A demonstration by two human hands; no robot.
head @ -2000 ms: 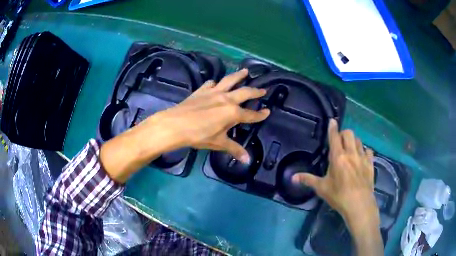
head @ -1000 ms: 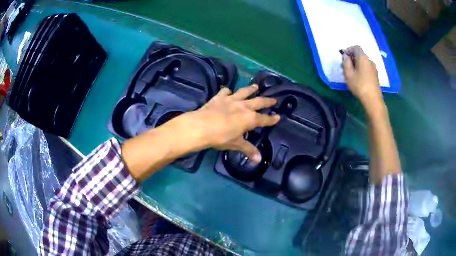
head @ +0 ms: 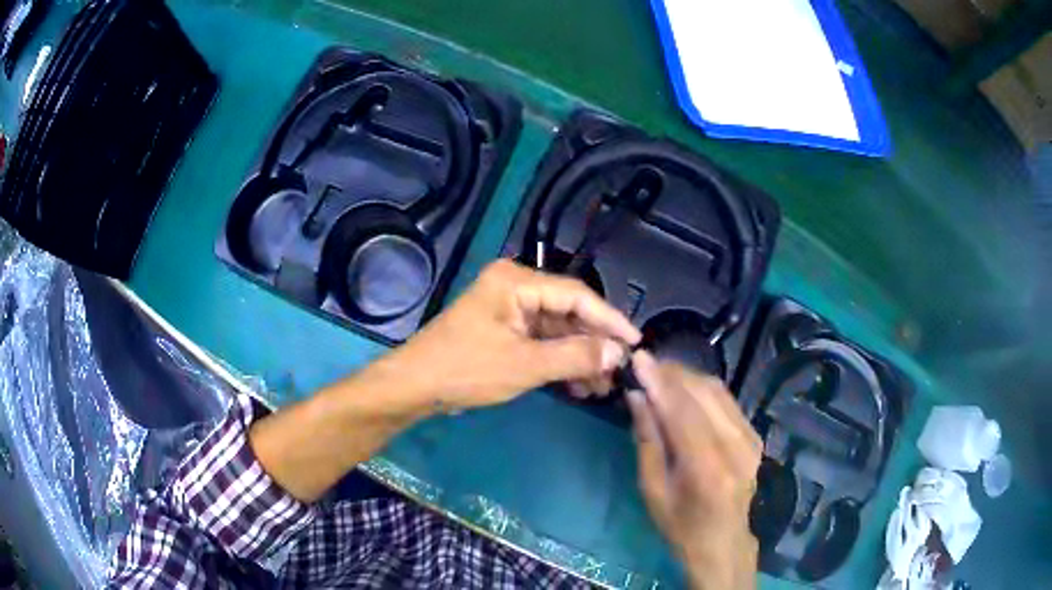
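My left hand (head: 502, 340) and my right hand (head: 698, 461) meet at the fingertips over the lower part of the middle black blister tray (head: 681, 236). They pinch a small black accessory (head: 630, 367) between them, mostly hidden by the fingers. A headset lies in this tray, its black headband (head: 704, 190) in the curved channel. The hands hide much of its ear cups. Another blister tray (head: 410, 133) on the left has two hollow round wells. A third tray (head: 825, 421) lies at the right, partly behind my right hand.
A tray stack (head: 104, 138) stands at the left bench edge, above a clear plastic bag (head: 58, 380). A blue-rimmed carrier (head: 761, 69) with a bare white base lies on the dark green strip. Translucent scraps (head: 940, 507) lie at the right end. Cartons (head: 1021, 104) show top right.
My right hand took the small black accessory from the carrier and brought it back to the middle tray. My left hand lifted off the headset and met it. The view has shifted.
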